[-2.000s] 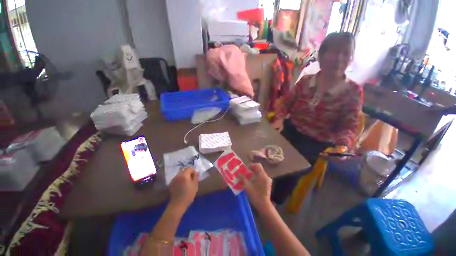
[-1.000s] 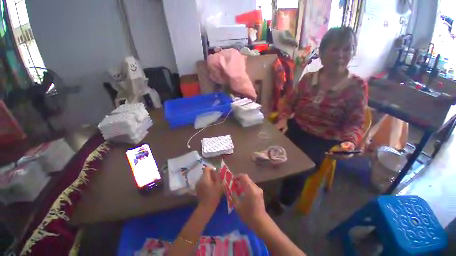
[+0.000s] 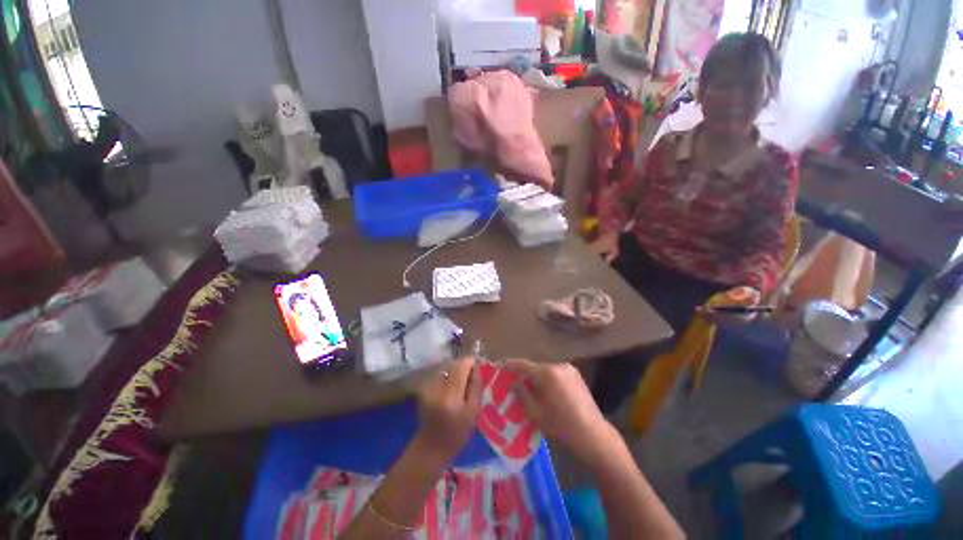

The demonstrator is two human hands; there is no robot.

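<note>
A red-and-white card (image 3: 507, 419) is held between my two hands above the near blue tray. My left hand (image 3: 449, 399) pinches its upper left side, where a bit of clear plastic shows. My right hand (image 3: 554, 396) holds its upper right edge. Whether the card is inside a bag is hard to tell. A pile of clear printed bags (image 3: 404, 335) lies on the table left of my hands. A white card stack (image 3: 466, 283) sits behind. The near blue tray (image 3: 407, 427) holds many red-and-white packs.
A lit smartphone (image 3: 308, 320) stands left of the bags. Rubber bands (image 3: 577, 309) lie at right. Behind are a far blue tray (image 3: 422, 200), a white cable (image 3: 449, 245) and white stacks (image 3: 272, 230). A seated person (image 3: 710, 211) is beyond the right edge, near a blue stool (image 3: 866, 464).
The card has moved from my right hand alone to between both hands. My left hand has moved right from the bag pile. The camera view has shifted slightly.
</note>
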